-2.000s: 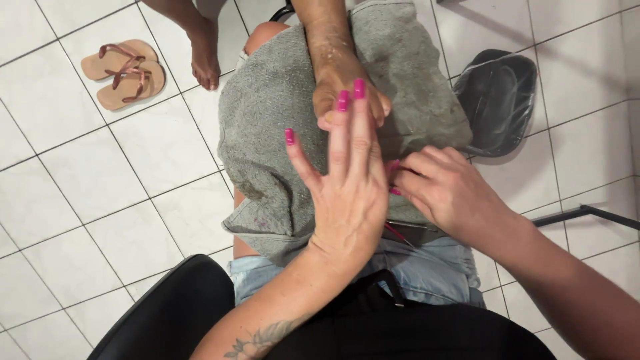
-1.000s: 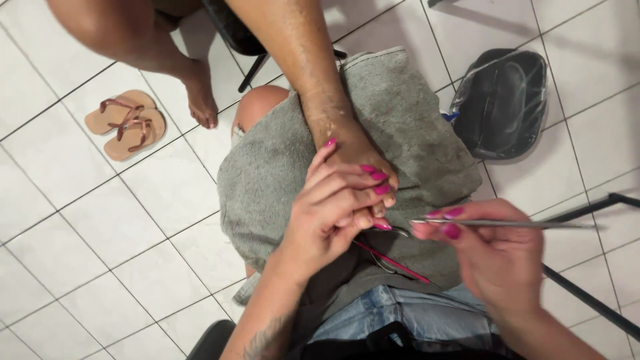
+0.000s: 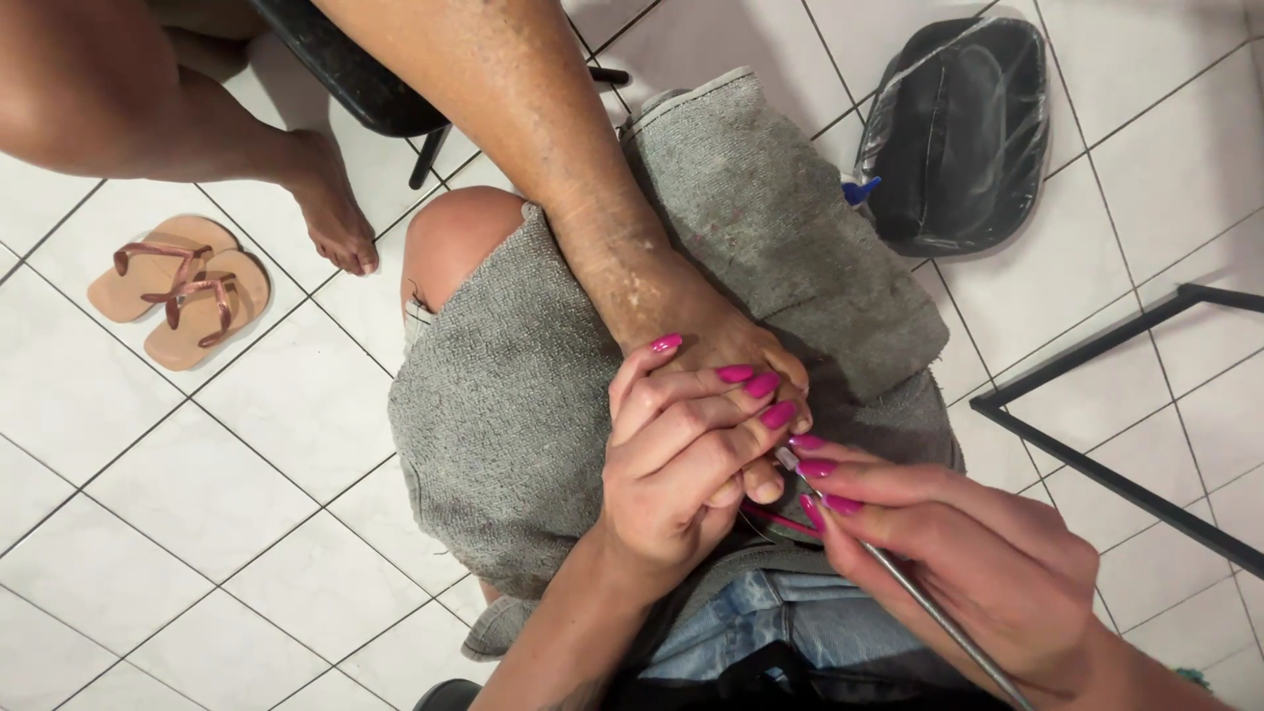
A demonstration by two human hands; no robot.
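Observation:
Another person's bare foot (image 3: pixel 711 321) rests on a grey towel (image 3: pixel 504 395) spread over my lap. My left hand (image 3: pixel 681 444) is wrapped around its toes, with pink-painted nails showing on top. In my right hand (image 3: pixel 928 543) is a thin metal nail tool (image 3: pixel 938 612), pinched between thumb and fingers. The tool's tip lies close beside the toes; whether it touches a nail I cannot tell. Under my hands, a thin pink-red tool (image 3: pixel 780 520) lies partly hidden near my denim shorts (image 3: pixel 760 612).
Tan flip-flops (image 3: pixel 183 286) lie on the tiled floor at left, near the person's other foot (image 3: pixel 341 222). A plastic-covered black basin (image 3: pixel 958 138) stands at upper right, with a blue object (image 3: pixel 861 191) beside it. A black metal frame (image 3: pixel 1086 469) crosses the right side.
Two seconds ago my right hand was low beside the foot. One second ago it held the metal tool out to the right; now the tool slants, its tip at the toes. My left hand has closed around the toes.

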